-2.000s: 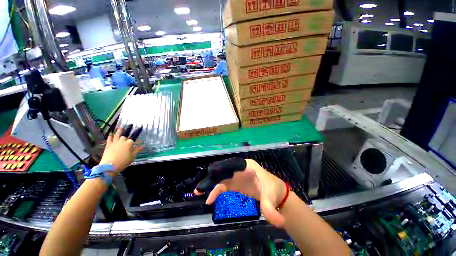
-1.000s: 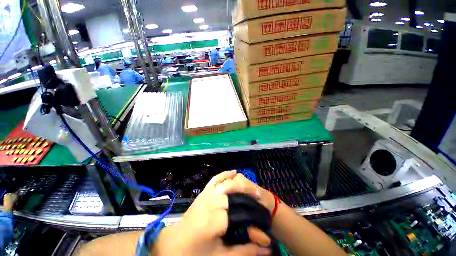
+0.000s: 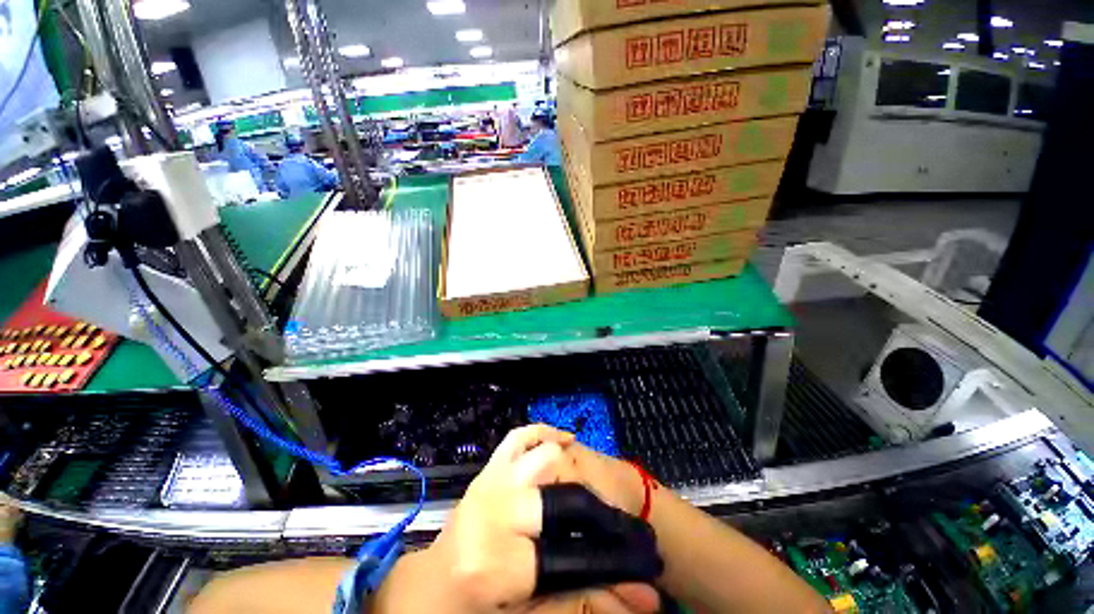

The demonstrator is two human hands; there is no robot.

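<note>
My left hand [image 3: 492,542], with a light blue wrist band, and my right hand [image 3: 608,477], with a red cord, are pressed together low in the middle. Black finger cots cover fingers at the front. Whether anything is between the hands is hidden. Behind them, bright blue components [image 3: 573,414] lie in a shallow tray, partly covered by my hands. Dark components [image 3: 450,426] lie loose in a black bin to its left. Long black parts [image 3: 672,420] lie in rows to the right.
Clear component tubes [image 3: 366,282], an open carton [image 3: 514,240] and stacked cartons [image 3: 690,156] stand on the green shelf. A coiled blue cord [image 3: 270,429] runs to my left wrist. Green circuit boards [image 3: 984,540] lie at right. Another person's sleeve [image 3: 12,576] shows at the left edge.
My left hand has left the clear tubes and my right hand has left the blue tray; both came together low in front. Over the last second they stay together, with more of the blue tray showing.
</note>
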